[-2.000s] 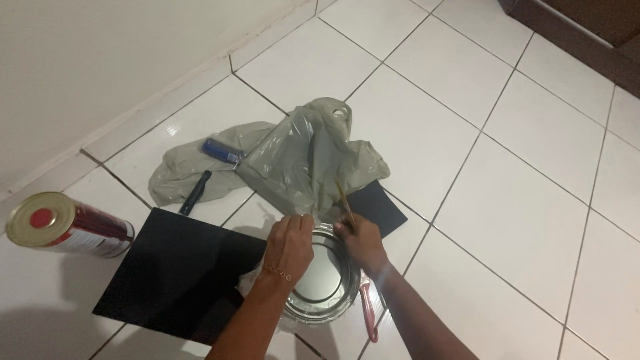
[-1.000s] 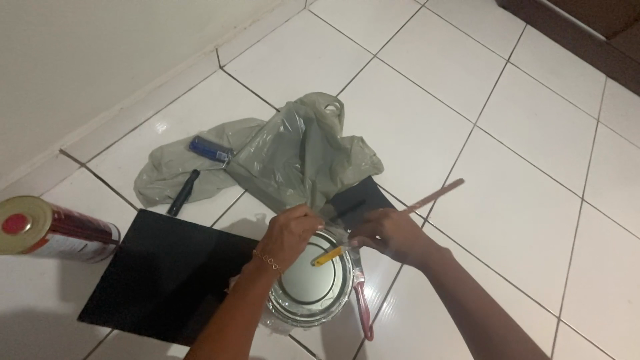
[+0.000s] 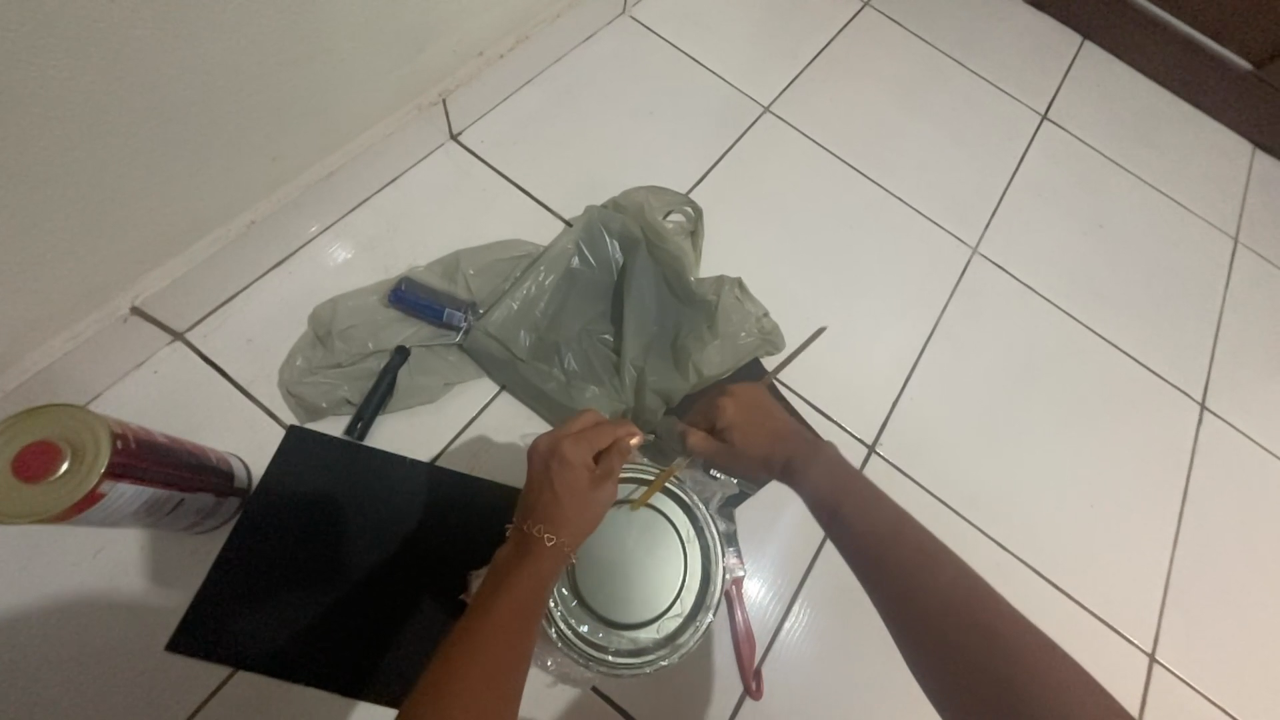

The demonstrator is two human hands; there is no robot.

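Observation:
A round metal can point(image 3: 632, 570) with a silver lid stands on the floor, clear plastic wrapped around its rim. At its far edge my left hand point(image 3: 578, 470) pinches something small, perhaps a bit of the clear plastic. Close beside it, my right hand point(image 3: 745, 430) is closed around a thin stick point(image 3: 797, 355), whose yellowish end points down over the lid. The hands nearly meet, and what lies between their fingers is partly hidden. A pinkish-red handle point(image 3: 742, 635) lies to the right of the can.
Left of the can lies a black sheet point(image 3: 345, 570); at far left is a tall tin point(image 3: 165, 475) with a red cap. Beyond, a crumpled grey plastic bag point(image 3: 610, 310) spreads near a blue handle point(image 3: 430, 302) and a black handle point(image 3: 378, 393). The wall's skirting point(image 3: 300, 220) runs behind.
The stick's yellowish end was farther over the lid one second ago, and its other end stuck out farther right. Both hands remain at the can's far edge.

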